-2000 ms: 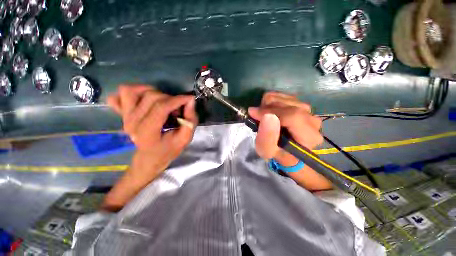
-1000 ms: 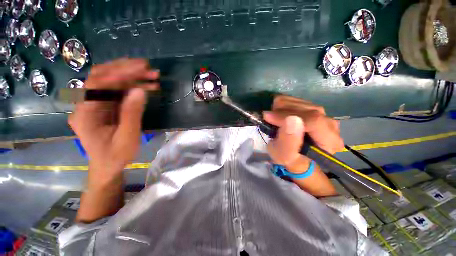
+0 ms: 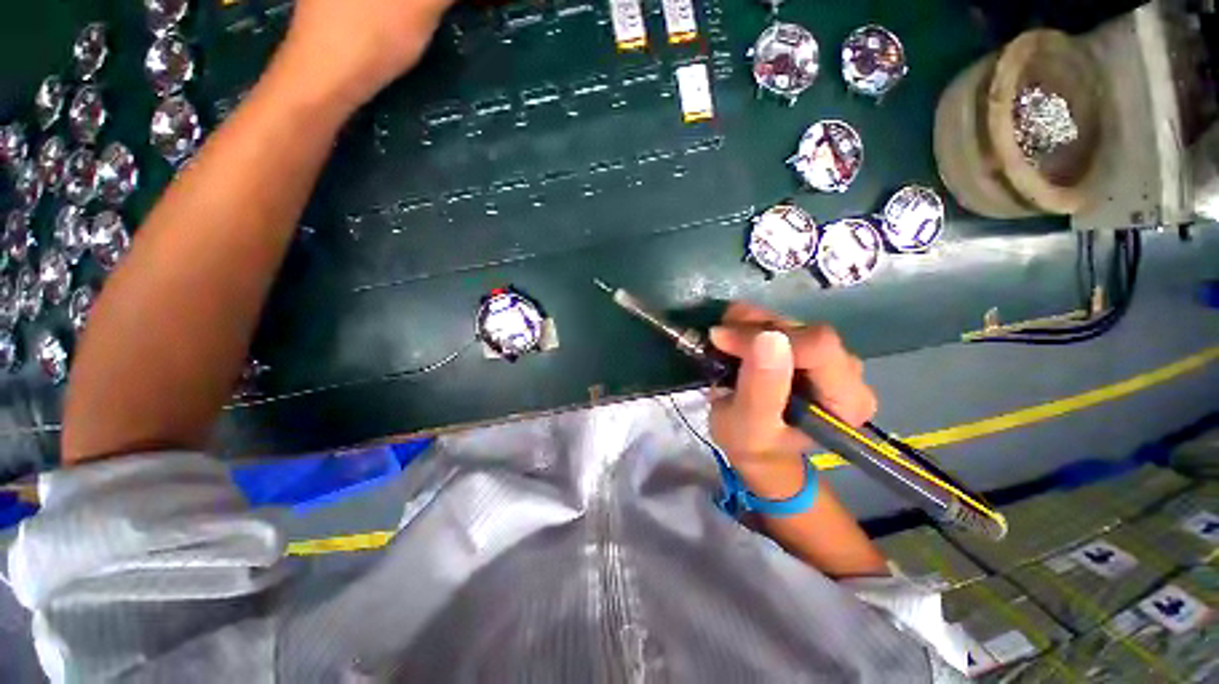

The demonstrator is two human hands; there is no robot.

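A round electronic unit (image 3: 509,323) with a shiny rim and a red spot lies on a pale pad (image 3: 547,334) on the green mat. A thin wire runs left from it. My right hand (image 3: 789,388) holds the soldering iron (image 3: 889,461), black with a yellow stripe. Its tip points up-left, right of the unit and apart from it. My left hand (image 3: 364,38) reaches far forward and is cut off by the top edge. Its fingertips are out of the picture, so I cannot tell what it holds.
White rectangular cells (image 3: 695,92) with yellow-orange ends lie at the top centre. Several round units (image 3: 850,251) lie at right, many more (image 3: 112,174) at far left. A beige tip cleaner (image 3: 996,127) with metal wool stands at right beside a pale box (image 3: 1150,120). Dark cables (image 3: 1099,310) hang near the bench edge.
My left hand has moved from beside the unit to the top edge. The iron's tip has come away from the unit. The view has shifted, showing more of the bench's far part.
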